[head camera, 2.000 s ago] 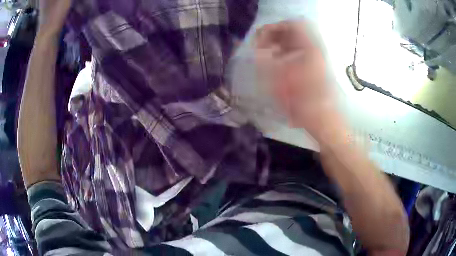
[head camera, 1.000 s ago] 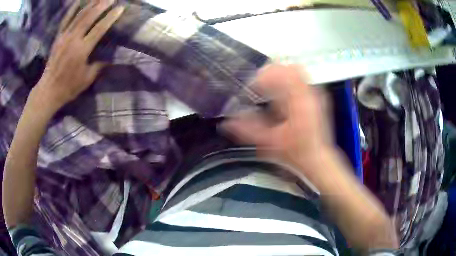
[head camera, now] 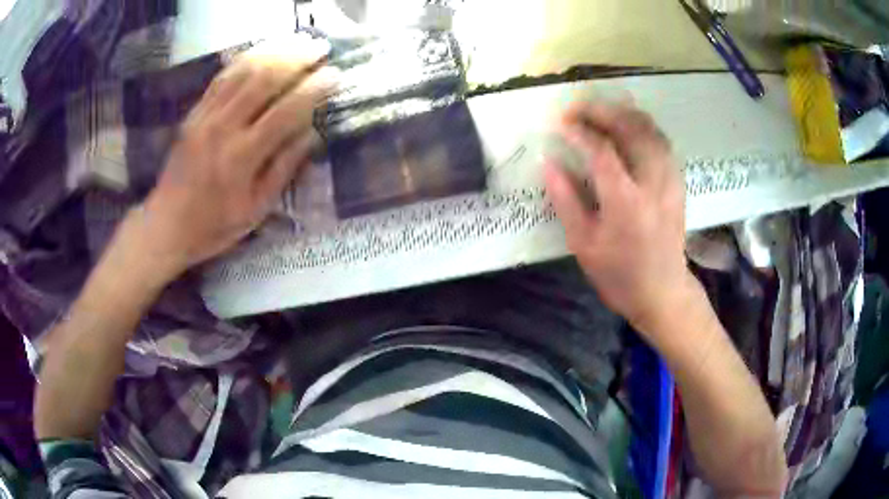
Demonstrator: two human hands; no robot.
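Observation:
A dark plaid piece [head camera: 409, 161] lies flat on the white machine table, its upper part bright under the lamp by the presser foot area [head camera: 390, 15]. My left hand [head camera: 239, 146] rests on the plaid fabric just left of the piece, fingers spread and pointing to the needle area; whether it grips anything is unclear. My right hand [head camera: 624, 185] is over the table right of the piece, blurred, with fingers curled and apart, and no object shows in it. Plaid shirt fabric [head camera: 97, 136] is heaped at the left.
Blue-purple thread snips [head camera: 726, 49] lie at the upper right. A yellow box [head camera: 814, 102] with dark patterned cloth stands at the right table edge. A ruler scale [head camera: 468, 229] runs along the front edge. Plaid bundles [head camera: 814, 322] hang right, beside a blue edge [head camera: 648, 409].
The view has shifted back toward the machine. The long plaid part that lay between my hands is now at the left, and my right hand is away from it. The small dark piece has come into view.

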